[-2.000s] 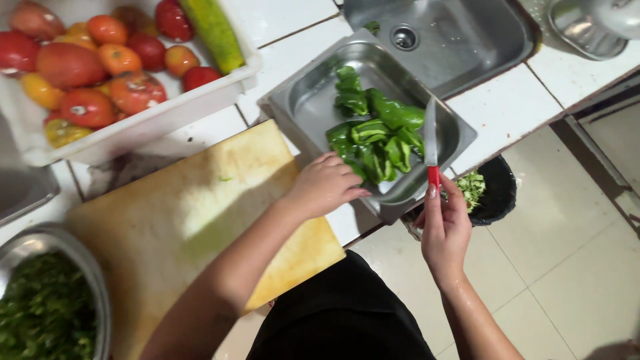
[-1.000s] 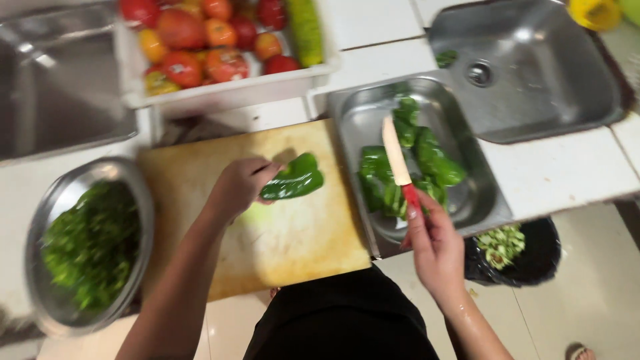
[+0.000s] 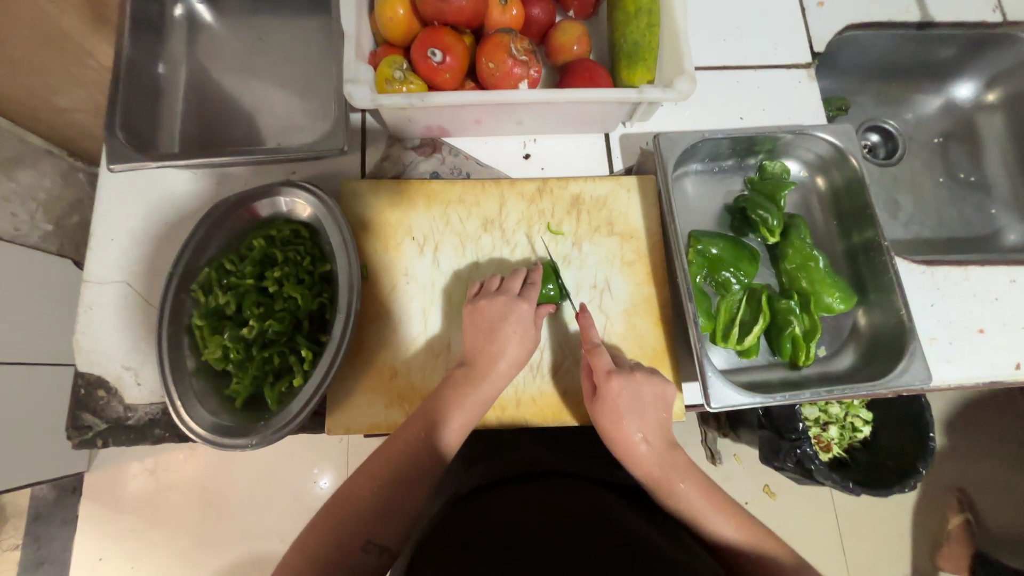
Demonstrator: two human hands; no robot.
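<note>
My left hand point(image 3: 504, 316) presses a piece of green bell pepper point(image 3: 550, 284) onto the worn cutting board point(image 3: 432, 216), its fingers covering most of it. In my right hand point(image 3: 628, 392) is a kitchen knife point(image 3: 560, 274), index finger along it, the blade against the pepper's right side; its handle is hidden by the hand. A thin green sliver point(image 3: 554, 229) lies above them on the board. To the right, a steel pan point(image 3: 876, 352) holds several pepper pieces point(image 3: 808, 268). An oval steel bowl point(image 3: 344, 320) at the left holds sliced green pepper point(image 3: 264, 312).
A white plastic crate point(image 3: 496, 116) of tomatoes and a long green vegetable stands behind the board. An empty-looking steel pan point(image 3: 228, 88) is at the back left, a sink point(image 3: 960, 184) at the right. Below the counter edge is a black-lined bin point(image 3: 912, 456) with scraps.
My left hand has gone from the steel pan to the board with a pepper piece. The knife in my right hand has moved from over the pan to the pepper on the board.
</note>
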